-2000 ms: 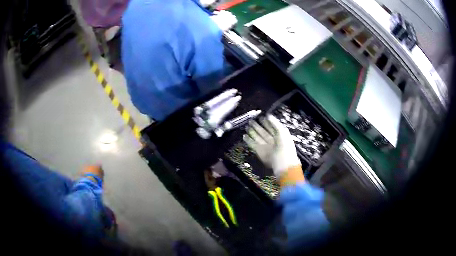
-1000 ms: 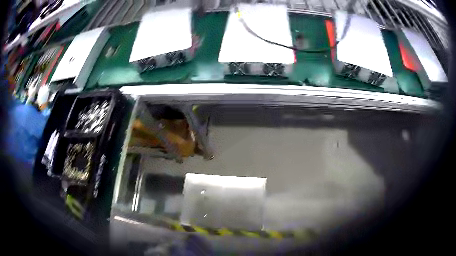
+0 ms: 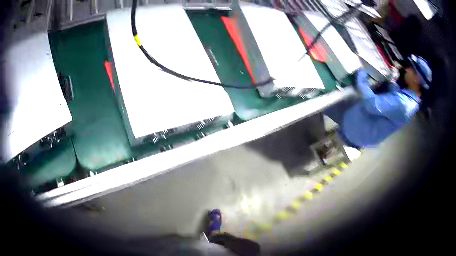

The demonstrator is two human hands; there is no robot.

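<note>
Neither of my hands is in the picture. A flat white metal unit (image 3: 167, 70) lies nearest in front of me on the green-topped line (image 3: 95, 107), its fan end facing me but blurred. Another white unit (image 3: 30, 90) lies to its left, cut off by the dark rim. A third white unit (image 3: 280, 47) lies to its right, with more units beyond it. Thin red pads (image 3: 240, 47) show beside the units. A black cable (image 3: 182, 76) with a yellow band hangs in a curve across the nearest unit towards the third one.
A white rail (image 3: 200, 150) edges the line on my side. Metal rollers (image 3: 80, 10) run behind the units. A person in a blue smock and cap (image 3: 377, 112) stands at the line on the right. Yellow-black tape (image 3: 310, 195) crosses the grey floor. A dark shoe (image 3: 214, 220) shows below.
My view has swung right along the line and come closer to the units. The black bins and pliers have left the picture. My gloved hand, seen over the bins two seconds ago, is out of view.
</note>
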